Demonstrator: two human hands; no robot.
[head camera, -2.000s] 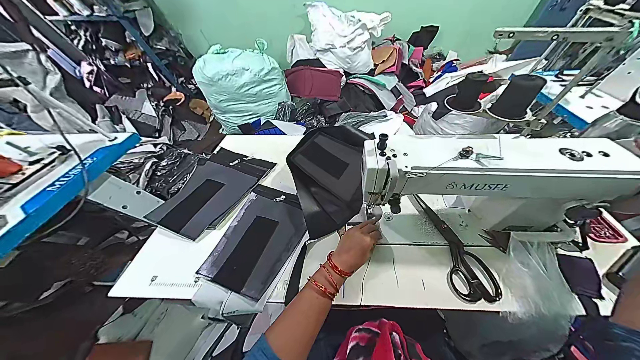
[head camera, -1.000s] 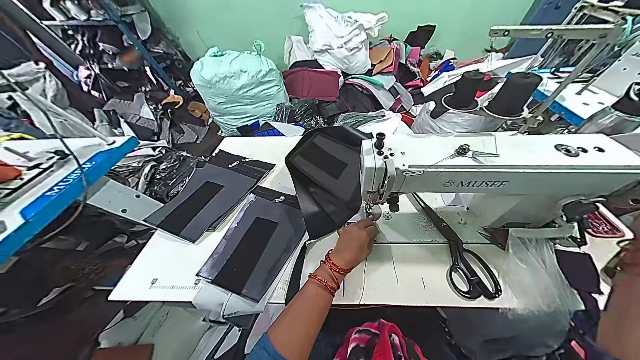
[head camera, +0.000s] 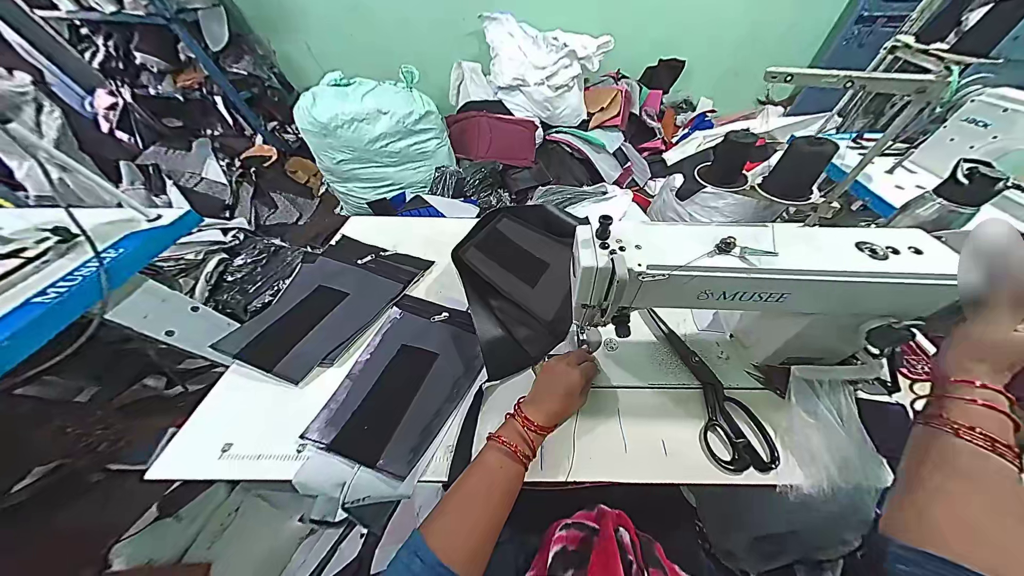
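Observation:
My left hand (head camera: 565, 386), with red bangles at the wrist, has its fingertips together beside the needle and presser foot of a white Musee sewing machine (head camera: 768, 276). A dark sheet piece with a black rectangle (head camera: 512, 276) lies left of the needle, close to these fingers; whether they grip its edge is hidden. My right hand (head camera: 988, 332), blurred, is raised at the machine's right end, its fingers unclear. Two flat grey-and-black zippered pieces (head camera: 316, 308) (head camera: 400, 380) lie on the table's left part. Black-handled scissors (head camera: 724, 412) lie right of the needle.
The white table's front edge (head camera: 240, 478) runs below my left hand. A clear plastic bag (head camera: 836, 432) hangs at the right. Black thread cones (head camera: 800, 168) stand behind the machine. A pale green sack (head camera: 374, 140) and fabric scraps are heaped by the wall.
My right hand and forearm have come up into view at the right, by the machine's end. My left hand stays by the needle, and the dark pieces lie as before.

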